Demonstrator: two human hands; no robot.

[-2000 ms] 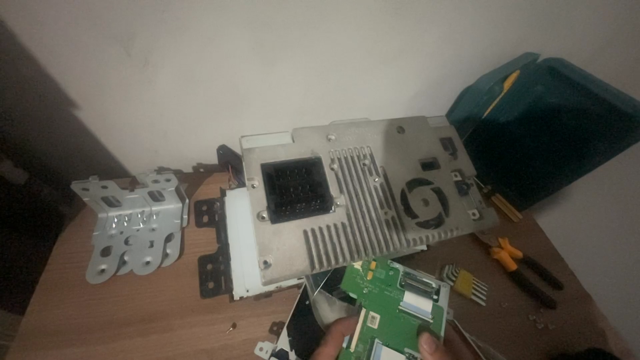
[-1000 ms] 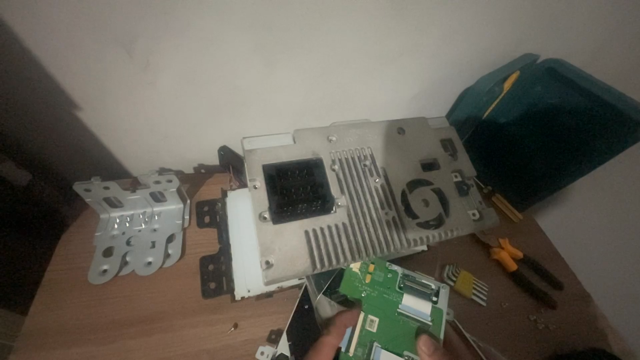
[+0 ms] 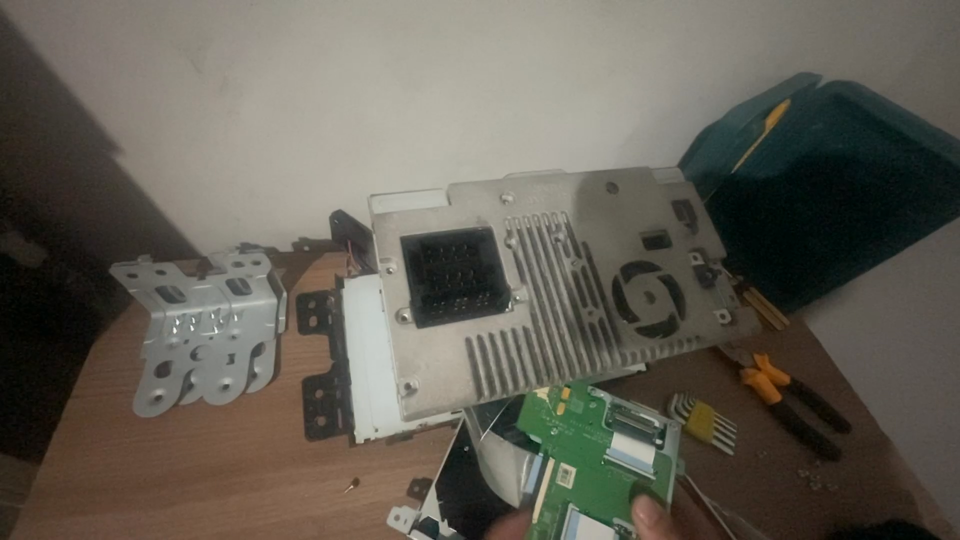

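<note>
A green circuit board [image 3: 592, 450] with flat ribbon cables is at the bottom centre, over a panel assembly with a dark glossy face [image 3: 469, 480]. My left hand [image 3: 511, 523] is at the board's lower left edge, mostly cut off by the frame. My right hand [image 3: 664, 517] grips the board's lower right side, thumb on its face. Behind the board, a grey metal housing [image 3: 442, 367] with cooling fins, a round vent and a black connector block [image 3: 456, 276] rests tilted on a white and black metal frame [image 3: 367, 360].
Silver metal brackets [image 3: 210, 330] stand at the left of the wooden table [image 3: 247, 465]. A small screw [image 3: 352, 485] lies near the front. At right are a yellow-held hex key set [image 3: 701, 424], orange-and-black pliers [image 3: 787, 405], several loose screws [image 3: 814, 478] and a dark teal case [image 3: 832, 187] against the wall.
</note>
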